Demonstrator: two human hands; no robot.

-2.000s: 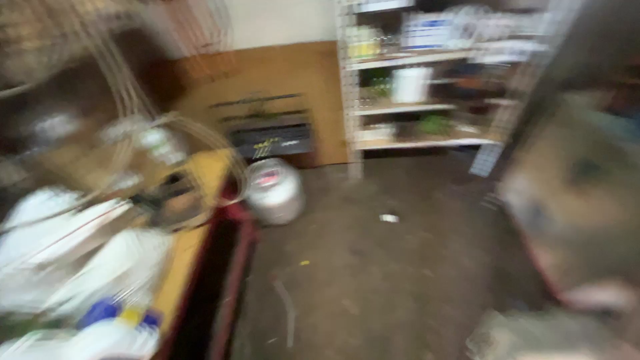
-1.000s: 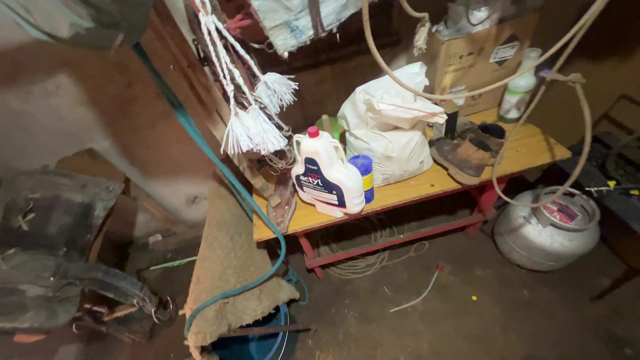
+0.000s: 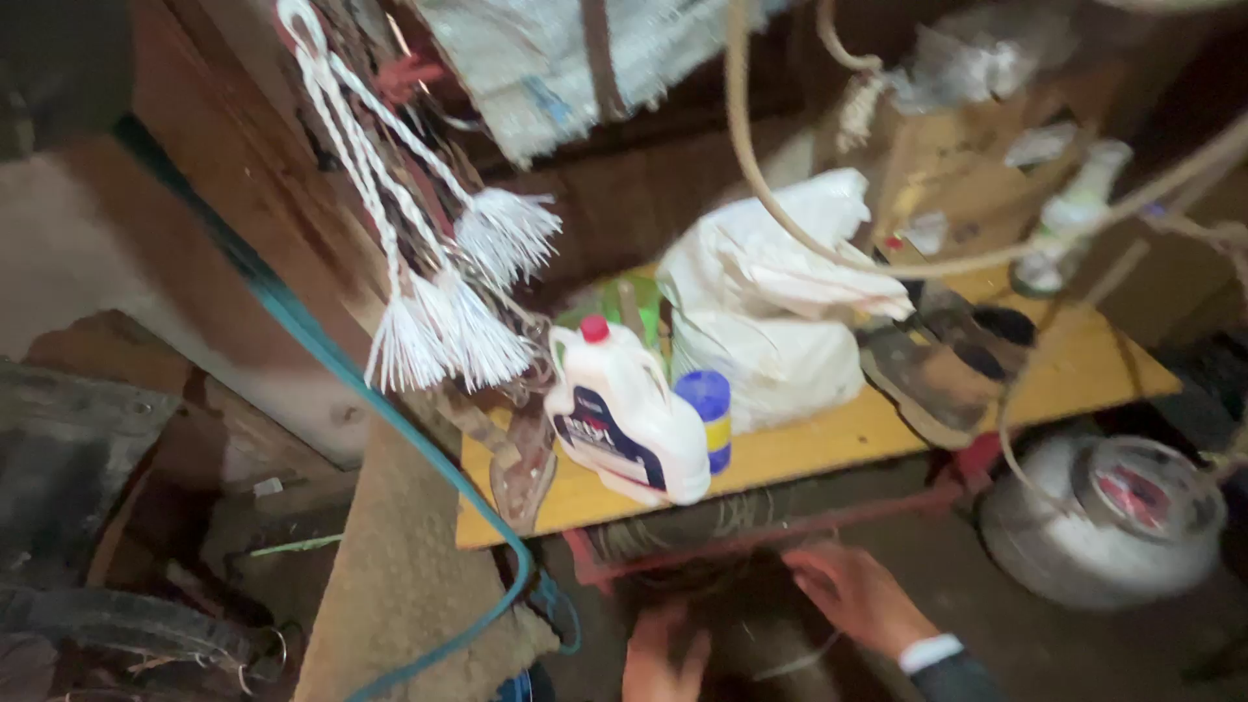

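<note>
My left hand (image 3: pixel 665 655) is low in the view, blurred, its fingers apart and nothing seen in it. To its right, my right hand (image 3: pixel 853 595) reaches in from a dark sleeve with a white cuff, fingers apart and holding nothing visible. Both are in front of the red metal frame (image 3: pixel 829 526) below a yellow wooden bench (image 3: pixel 809 453). On the bench stand a white plastic jug with a red cap (image 3: pixel 624 419), a blue and yellow can (image 3: pixel 704 419), a white sack (image 3: pixel 770 302) and worn brown shoes (image 3: pixel 946 366). A coiled rope (image 3: pixel 682 561) lies beneath, partly hidden.
A grey gas cylinder (image 3: pixel 1072 526) stands on the floor at right. White tasselled cords (image 3: pixel 429 292) and a looped tan rope (image 3: pixel 858 255) hang before the bench. A teal rope (image 3: pixel 400 424) runs past burlap (image 3: pixel 380 585) at left. A bottle (image 3: pixel 1063 224) and a cardboard box (image 3: pixel 960 175) stand behind.
Both hands have come into view below the bench; one second ago neither showed there. The view has moved closer to the bench, after swinging over from the shelving seen earlier.
</note>
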